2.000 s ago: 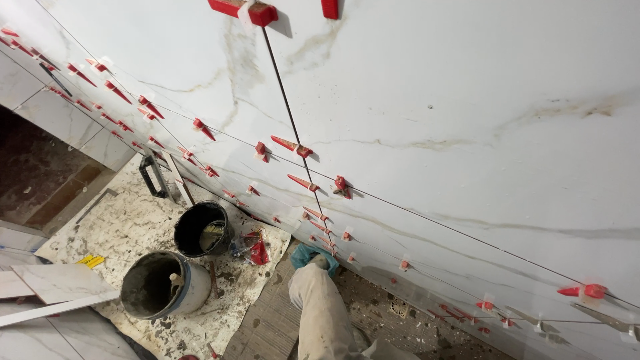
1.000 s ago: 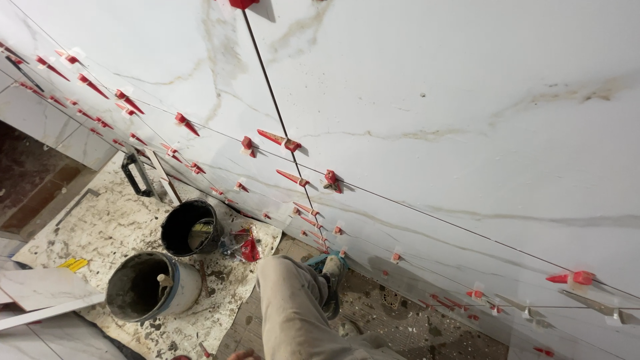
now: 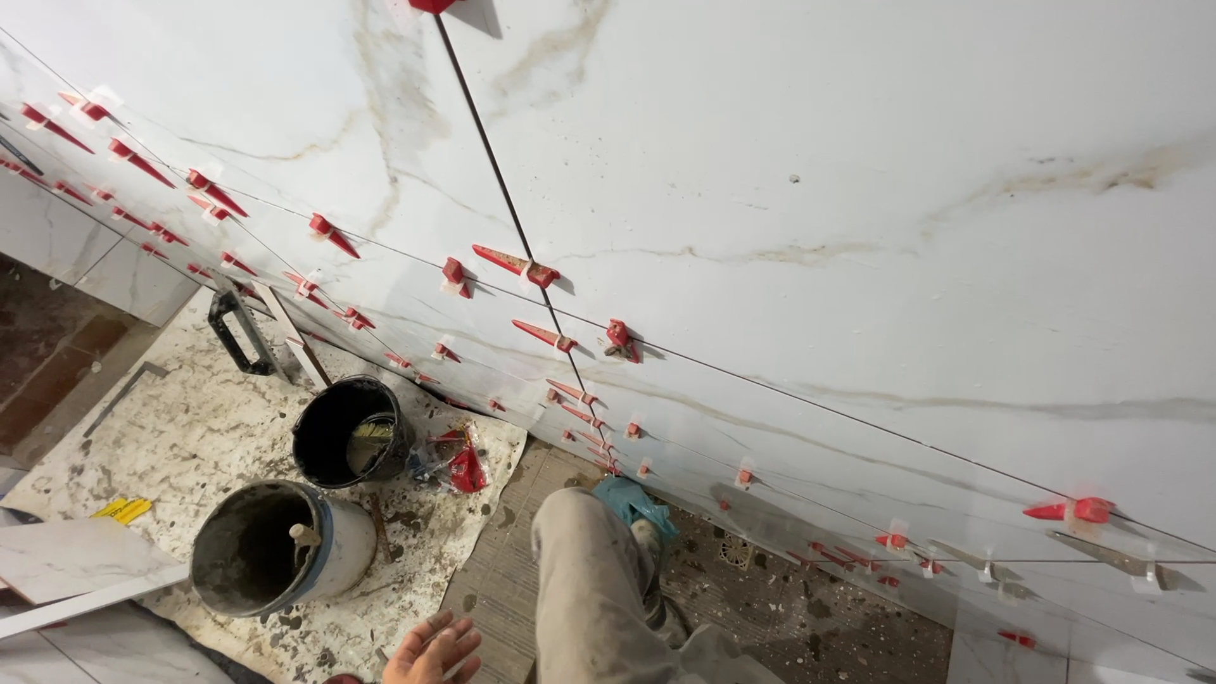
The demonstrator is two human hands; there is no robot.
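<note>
My left hand (image 3: pixel 435 652) shows at the bottom edge, left of my bent knee, with its fingers apart and nothing seen in it. My right hand is out of view. Ahead rises a wall of white marble-look tiles (image 3: pixel 855 313) with red plastic leveling wedges (image 3: pixel 521 265) set in clips along the joints. One more red wedge (image 3: pixel 1073 511) sits at the right. Beside my trouser leg (image 3: pixel 589 579), a blue cover (image 3: pixel 635 503) is around my shoe, close to the wall's foot.
On a stained floor sheet (image 3: pixel 256 446) stand a black bucket (image 3: pixel 350 432) and a larger mortar-smeared bucket (image 3: pixel 285 551) with a handle in it. A notched trowel (image 3: pixel 242 332), a red-printed plastic bag (image 3: pixel 465 465), yellow gloves or packet (image 3: pixel 123 510) and tile pieces (image 3: pixel 76 556) lie around.
My left hand has come further into view at the bottom, where only a bit of it showed a second ago. My leg has moved beside the sheet. The view has shifted.
</note>
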